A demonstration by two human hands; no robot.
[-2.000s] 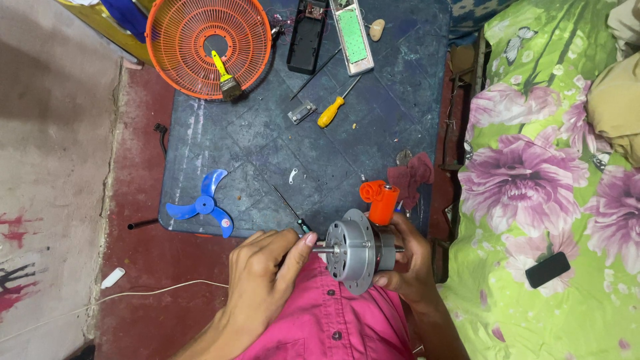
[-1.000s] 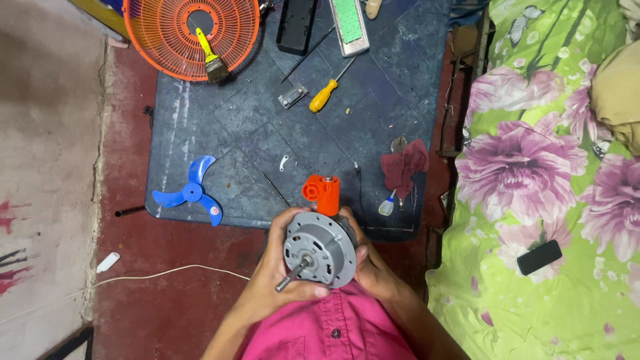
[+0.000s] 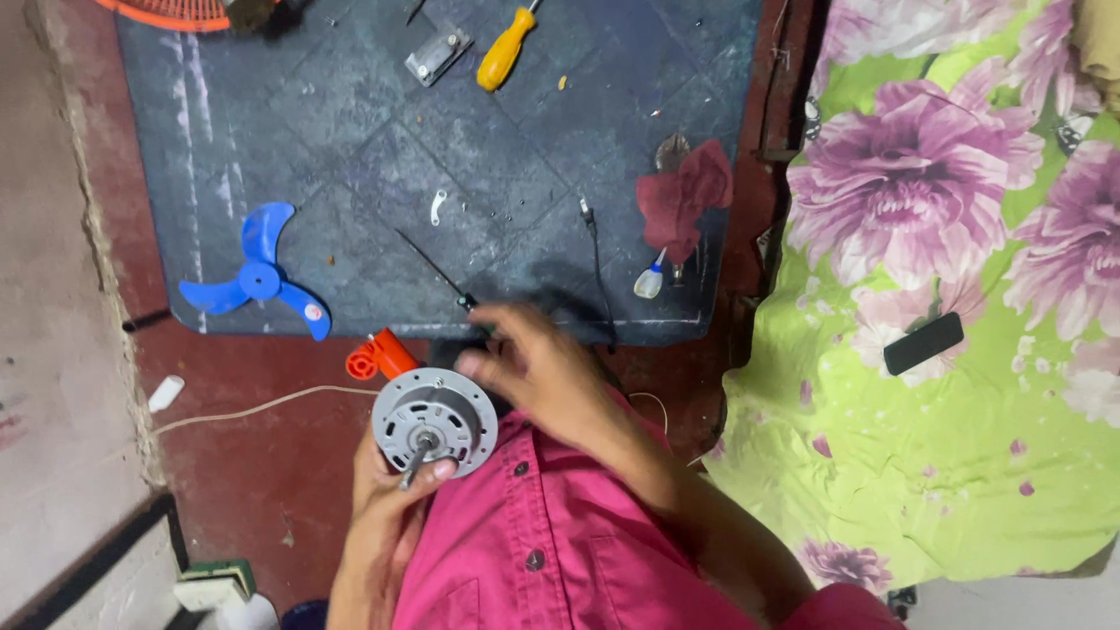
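My left hand (image 3: 402,490) holds a grey metal fan motor (image 3: 435,422) by its rim, the shaft pointing toward me and my thumb beside it. An orange plastic part (image 3: 382,354) sticks out behind the motor. My right hand (image 3: 534,372), blurred, is over the table's near edge, fingers apart, close to the dark handle of a thin screwdriver (image 3: 435,265). Whether it touches that handle cannot be told. A blue three-bladed fan blade (image 3: 260,279) lies at the left of the table.
The dark table (image 3: 350,114) bears a yellow-handled screwdriver (image 3: 506,54), a metal bracket (image 3: 438,56), a red cloth (image 3: 687,197), a small bottle (image 3: 649,280) and a short black cable (image 3: 597,254). An orange fan grille (image 3: 171,12) lies top left. A phone (image 3: 923,343) rests on the floral bedding at right.
The motor has moved left and is now in my left hand alone. My right hand has let go of it and moved to the screwdriver's handle end. The view has shifted.
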